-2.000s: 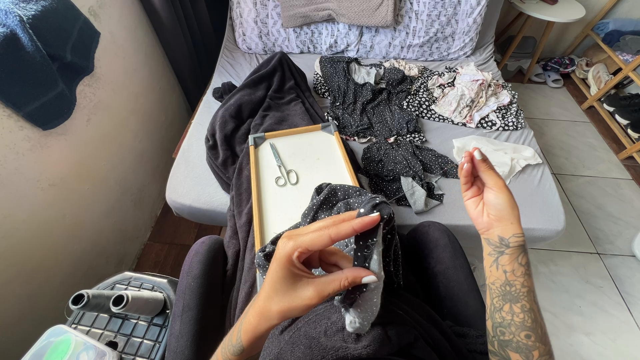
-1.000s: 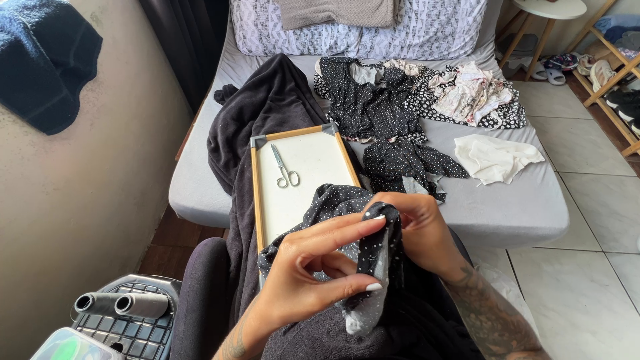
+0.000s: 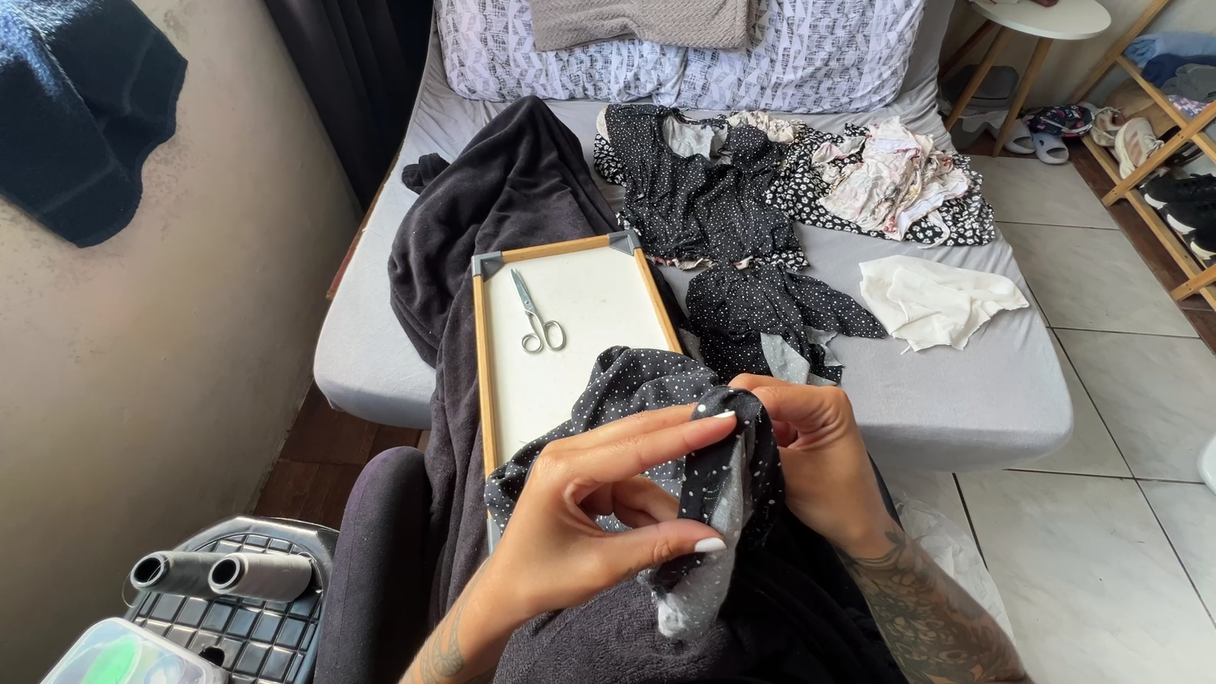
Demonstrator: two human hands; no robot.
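A black fabric piece with white dots (image 3: 646,375) lies bunched over my lap and the near end of a wood-framed white board (image 3: 589,285). My left hand (image 3: 608,503) pinches a folded edge of it between thumb and fingers, the grey underside showing. Behind that fold, my right hand (image 3: 817,456) grips the same cloth at the top; its fingertips are partly hidden, and no needle or thread can be made out. Metal scissors (image 3: 538,318) rest closed on the board, beyond my left hand.
Dotted garment pieces (image 3: 722,199), a white cloth (image 3: 936,299) and a dark blanket (image 3: 494,199) lie on the grey mattress (image 3: 969,408). At lower left, thread spools (image 3: 261,577) and a plastic box (image 3: 133,655) sit on a black stool (image 3: 275,636). A wooden shoe rack (image 3: 1130,190) stands at right.
My right hand was raised out to the right two seconds ago; it has come back to the dotted cloth beside my left hand, which has kept its pinch.
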